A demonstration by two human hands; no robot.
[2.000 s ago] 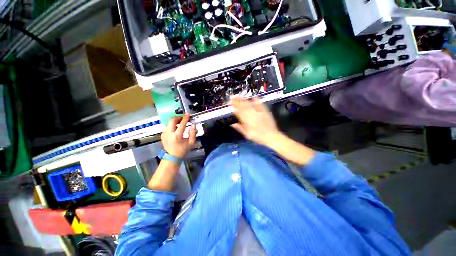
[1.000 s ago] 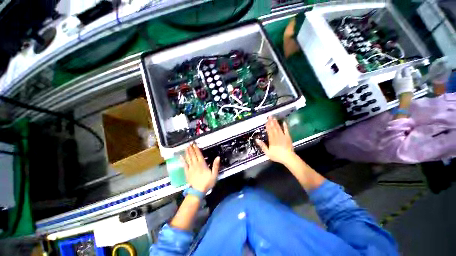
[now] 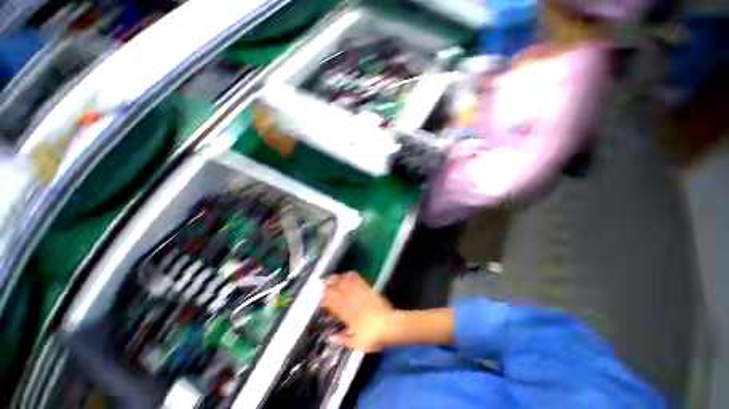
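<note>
The inverter housing (image 3: 104, 275), a large white-grey open tray, lies on the left of the blurred view. Inside it are a green circuit board (image 3: 244, 326), striped-looking rows of capacitors (image 3: 188, 279) and white wires. The narrow wiring box (image 3: 308, 363) with dark wires runs along its near side, cut off by the lower edge. My right hand (image 3: 360, 313) lies over the far end of the wiring box, fingers bent at the housing's edge; whether it holds anything cannot be told. My left hand is not in view.
A second open white unit (image 3: 324, 132) stands farther along the green-matted bench (image 3: 372, 240). A person in a pink sleeve (image 3: 519, 132) works beside it. Another hand or arm (image 3: 273, 132) reaches between the two units. Metal rails (image 3: 148, 120) run behind.
The view has swung right and blurred, so the units appear turned and farther left. My left hand has left the picture. My right hand remains at the wiring box's end, its fingers now more bent.
</note>
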